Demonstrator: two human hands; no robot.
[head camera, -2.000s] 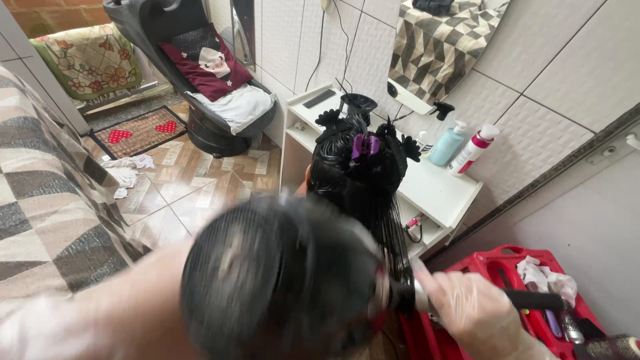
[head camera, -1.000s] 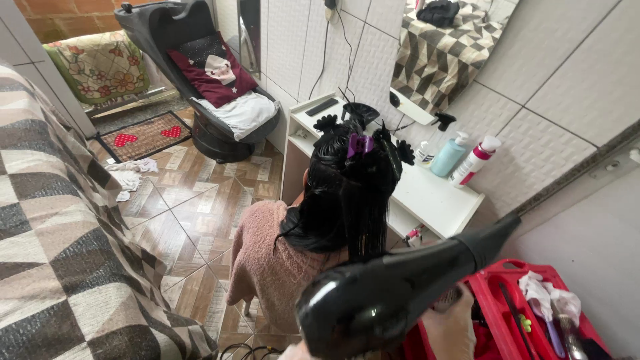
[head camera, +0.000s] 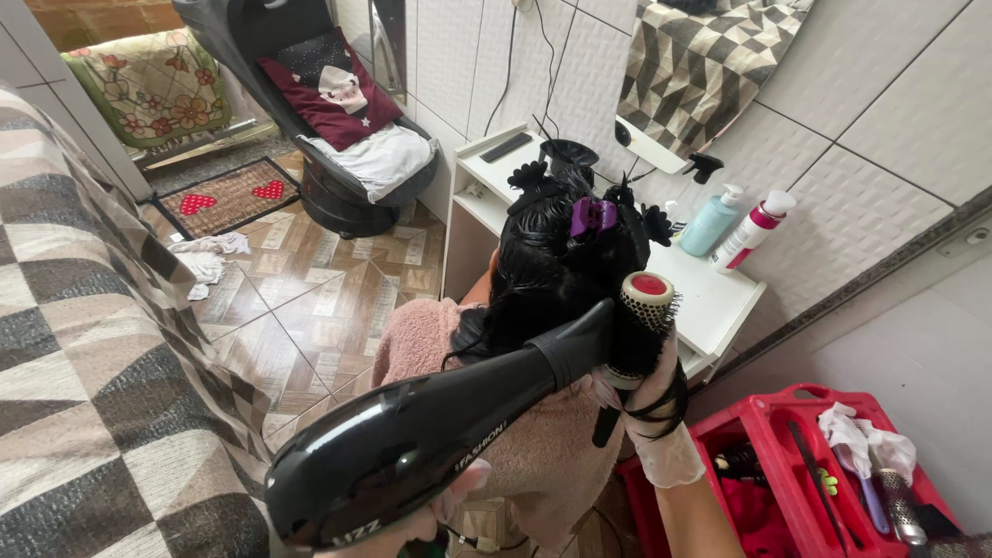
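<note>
My left hand (head camera: 442, 504) is closed around a black hair dryer (head camera: 418, 426), largely hidden behind its body. The dryer's nozzle touches or nearly touches a round brush (head camera: 647, 310) with a red-and-cream end. My gloved right hand (head camera: 655, 411) grips the brush low down, with dark hair wound on the barrel and strands hanging over the glove. A seated person's black hair (head camera: 542, 271) is seen from behind, its upper part pinned with a purple claw clip (head camera: 593, 217) and black clips (head camera: 535, 182). A pink towel (head camera: 542, 449) covers the person's back.
A white shelf (head camera: 697, 302) holds a blue pump bottle (head camera: 711, 221), a white-and-pink bottle (head camera: 752, 232) and a black bowl (head camera: 570, 155). At lower right stands a red trolley (head camera: 783, 465) with brushes and a comb. Left are a patterned cloth (head camera: 116, 349) and black salon chair (head camera: 349, 186). Cables lie below.
The dryer's nozzle has swung from the right to the brush near the person's head. The brush and my right hand have risen into clear view beside the hair.
</note>
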